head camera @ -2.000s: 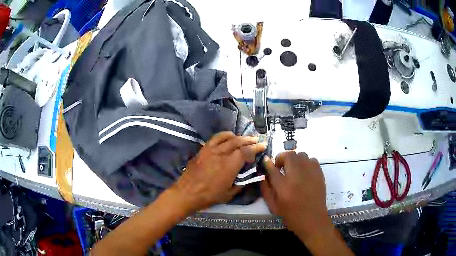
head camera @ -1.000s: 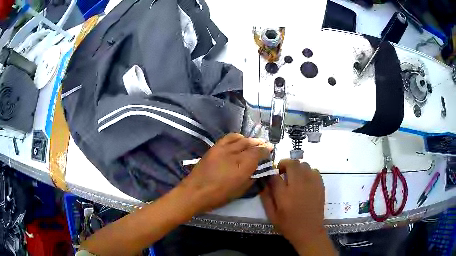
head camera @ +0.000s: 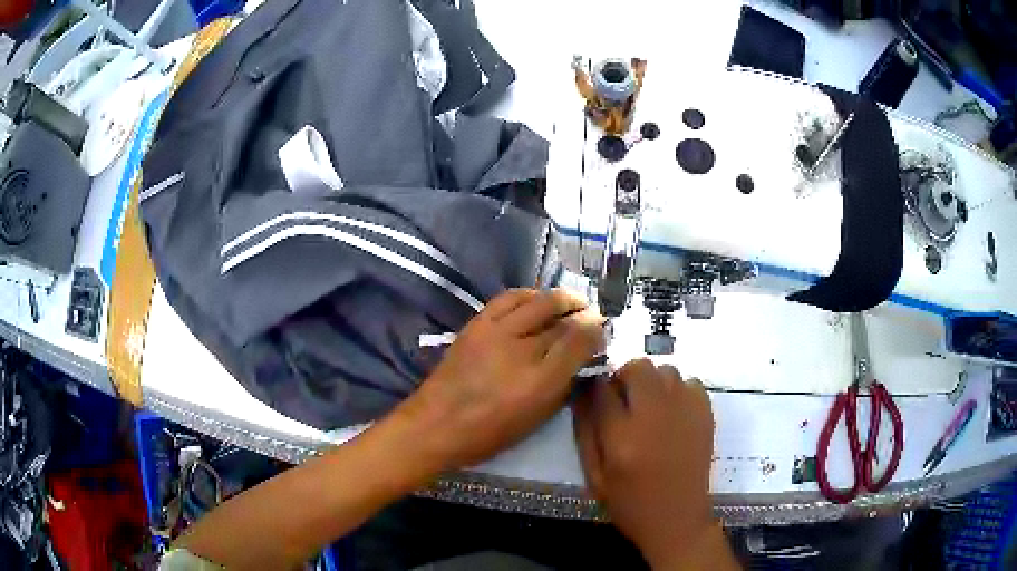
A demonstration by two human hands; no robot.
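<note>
The dark grey garment body (head camera: 368, 268) with white double stripes lies heaped left of the white sewing machine (head camera: 714, 212). My left hand (head camera: 507, 363) presses and pinches the cloth edge beside the presser foot, fingertips near the needle area. My right hand (head camera: 647, 435) pinches the near end of the cloth just below the foot. A short bit of white stripe (head camera: 594, 368) shows between the hands. The needle and the seam edge are mostly hidden by my fingers.
Red-handled scissors (head camera: 859, 441) and a pen (head camera: 950, 433) lie right of the machine. A black band (head camera: 875, 201) wraps the machine head. A dark thread cone (head camera: 890, 73) is behind it. A neighbouring machine (head camera: 42, 201) stands far left. A blue basket (head camera: 156, 468) is below the table edge.
The view has shifted, so the machine appears further right. The striped end between my hands shows less than before. My hands stay together at the foot, the right one slightly closer to the left.
</note>
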